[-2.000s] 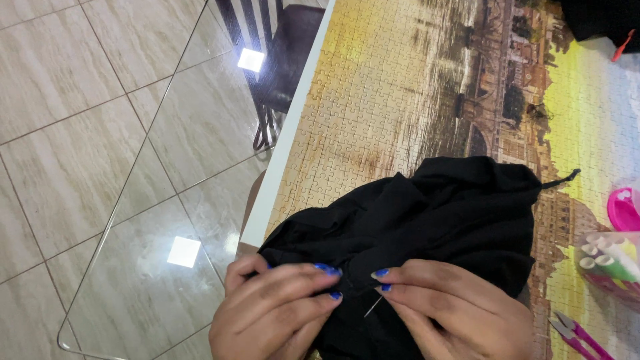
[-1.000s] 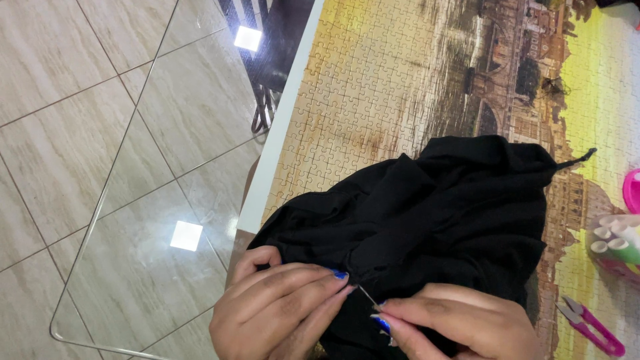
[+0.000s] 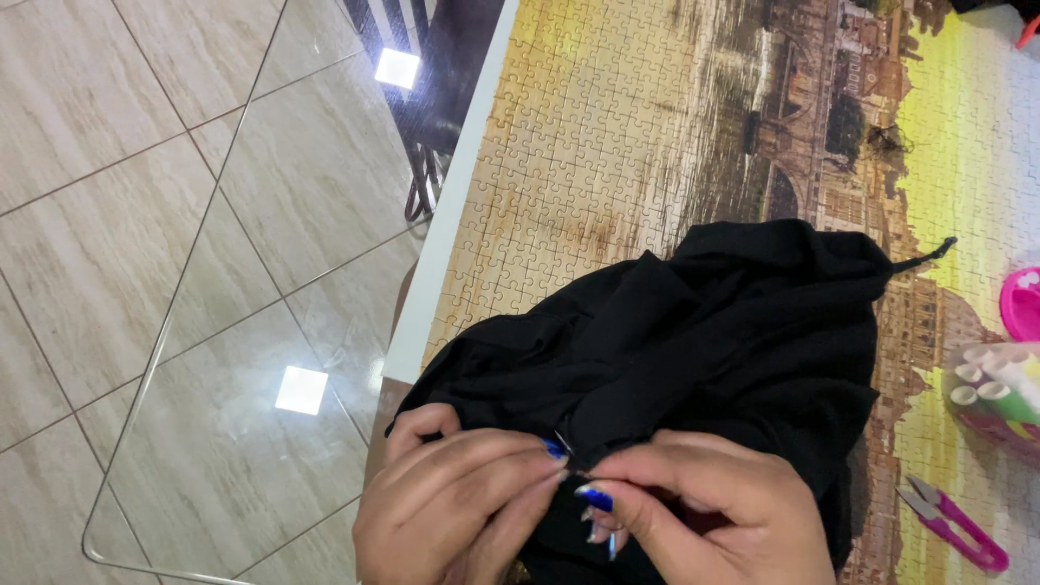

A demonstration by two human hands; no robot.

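A black garment (image 3: 682, 349) lies bunched over the jigsaw puzzle, a thin cord sticking out at its upper right. My left hand (image 3: 463, 496) pinches the cloth near its lower left edge between thumb and fingers. Close beside it, my right hand (image 3: 715, 504) has thumb and forefinger pinched together at the same spot on the cloth. A thin sewing needle (image 3: 565, 444) shows at my left fingertips, pointing up and left; its other end is hidden, and whether the right fingers grip it or the cloth cannot be told.
The assembled jigsaw puzzle (image 3: 585, 138) covers the table. Pink-handled thread snips (image 3: 959, 524) lie at the lower right, below a clear container of thread spools (image 3: 995, 390) and a pink round object (image 3: 1022, 305). Left of the glass table edge (image 3: 175, 301) is tiled floor; a dark chair (image 3: 467, 73) stands above.
My right hand has moved left, up to my left fingertips. The needle, at my right fingers two seconds ago, now shows at my left fingertips.
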